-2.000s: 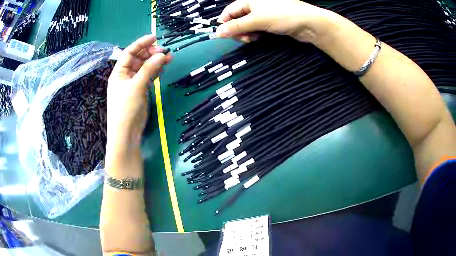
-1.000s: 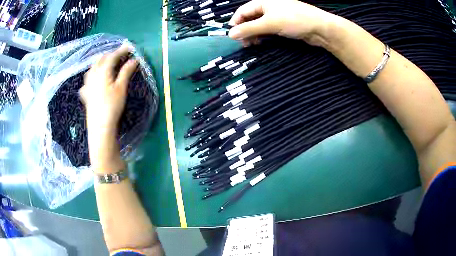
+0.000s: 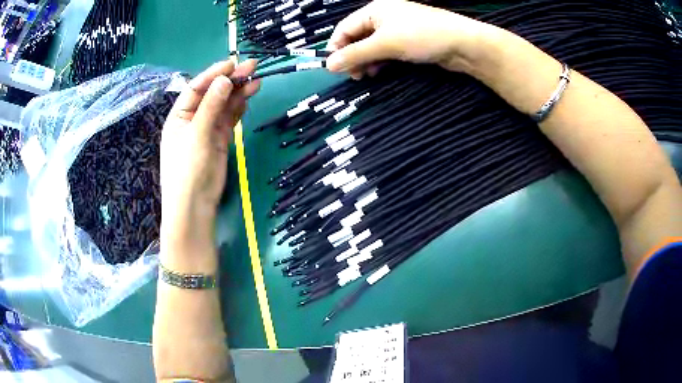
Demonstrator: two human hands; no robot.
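Observation:
My right hand point(image 3: 370, 43) pinches a black cable point(image 3: 278, 72) just behind its white marker point(image 3: 309, 66). My left hand point(image 3: 213, 97) is at the tip of this cable, thumb and fingers closed on a small black sleeve point(image 3: 238, 79); how far the sleeve is over the tip is hidden by the fingers. A second cable with a white marker lies just above the held one. The clear plastic bag point(image 3: 45, 179), open and full of loose black sleeves point(image 3: 120, 179), lies left of my left forearm.
A wide fan of black cables point(image 3: 449, 142) with white markers lies below and right of my hands. More cables point(image 3: 288, 22) lie at the top, another bundle point(image 3: 105, 37) at the top left. A yellow line point(image 3: 250, 224) crosses the green bench. A printed card point(image 3: 369, 355) is at the near edge.
My left hand went into the bag of sleeves and came back right to the cable tip. My right hand stays near the same place, with the cable's marker now showing before its fingers.

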